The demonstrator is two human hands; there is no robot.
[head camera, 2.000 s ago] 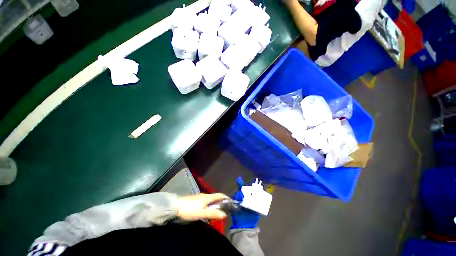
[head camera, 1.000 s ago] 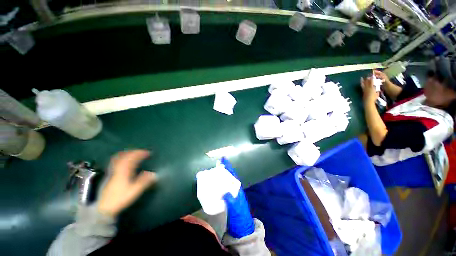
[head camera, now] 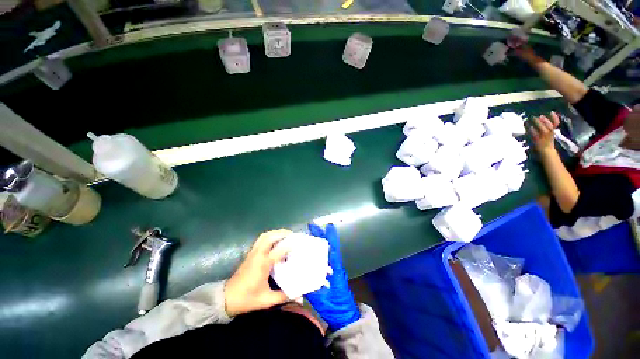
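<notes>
A white plug-in unit (head camera: 302, 265) is held between both hands above the bench's front edge. My bare left hand (head camera: 254, 277) grips its left side. My right hand (head camera: 335, 287), in a blue glove, is against its right side, with fingers pointing up. Small prongs show at the unit's lower right. A group of several white units (head camera: 460, 158) stands on the green bench to the right. A small white piece, perhaps a cloth (head camera: 339, 149), lies by the white strip. The air blow gun (head camera: 151, 266) lies on the bench at left.
A squeeze bottle (head camera: 133, 165) and a metal-topped can (head camera: 43, 189) stand at left. Greyish units (head camera: 357, 50) are spaced along the dark belt beyond the white strip (head camera: 245, 143). A blue tote (head camera: 460, 291) with clear bags is at lower right. A co-worker's arm (head camera: 561, 80) reaches over the belt at right.
My left hand has come right from over the bench and taken hold of the unit, which my gloved hand held before. The view has shifted slightly left. The co-worker's arm now reaches to the belt.
</notes>
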